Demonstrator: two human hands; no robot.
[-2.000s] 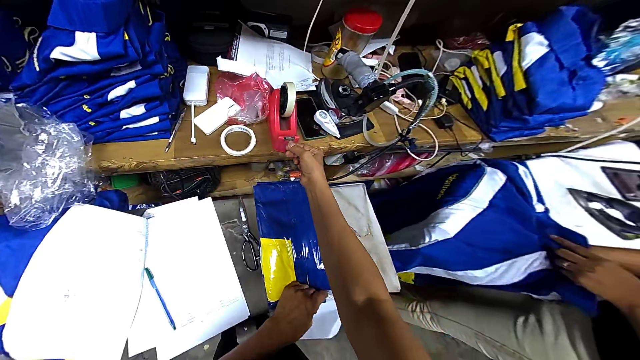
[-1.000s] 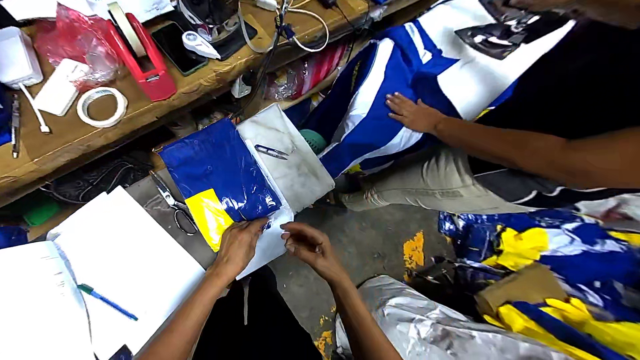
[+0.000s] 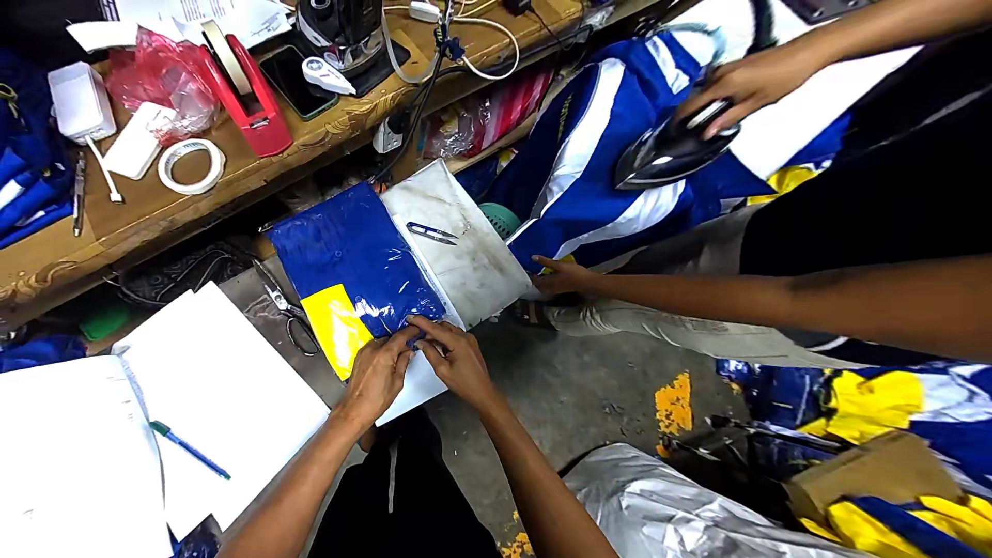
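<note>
A folded blue and yellow garment in a clear plastic bag (image 3: pixel 353 252) lies in front of me, over white paper (image 3: pixel 418 387). At the bag's near edge, the fingers of my left hand (image 3: pixel 380 372) press or pinch the plastic. My right hand (image 3: pixel 457 360) meets it there, fingertips bent on the same edge; what lies between the fingertips is partly hidden. Thread snips (image 3: pixel 432 233) rest on a stained white board (image 3: pixel 465 256) beside the bag. To the left are scissors (image 3: pixel 287 310) and an open notebook (image 3: pixel 225 387) with a blue pen (image 3: pixel 190 449) on it.
At right, a co-worker's hand (image 3: pixel 728 93) holds a black iron (image 3: pixel 674 151) on a blue and white garment (image 3: pixel 604 147); their other hand (image 3: pixel 562 277) is at its near edge. The wooden shelf (image 3: pixel 155 205) carries a red tape dispenser (image 3: pixel 252 108), a tape roll (image 3: pixel 191 167) and a phone (image 3: pixel 297 81).
My right hand, at the red tape dispenser two seconds ago, is now at the bag's near edge beside my left. The co-worker's hand is now on the iron. The view has turned.
</note>
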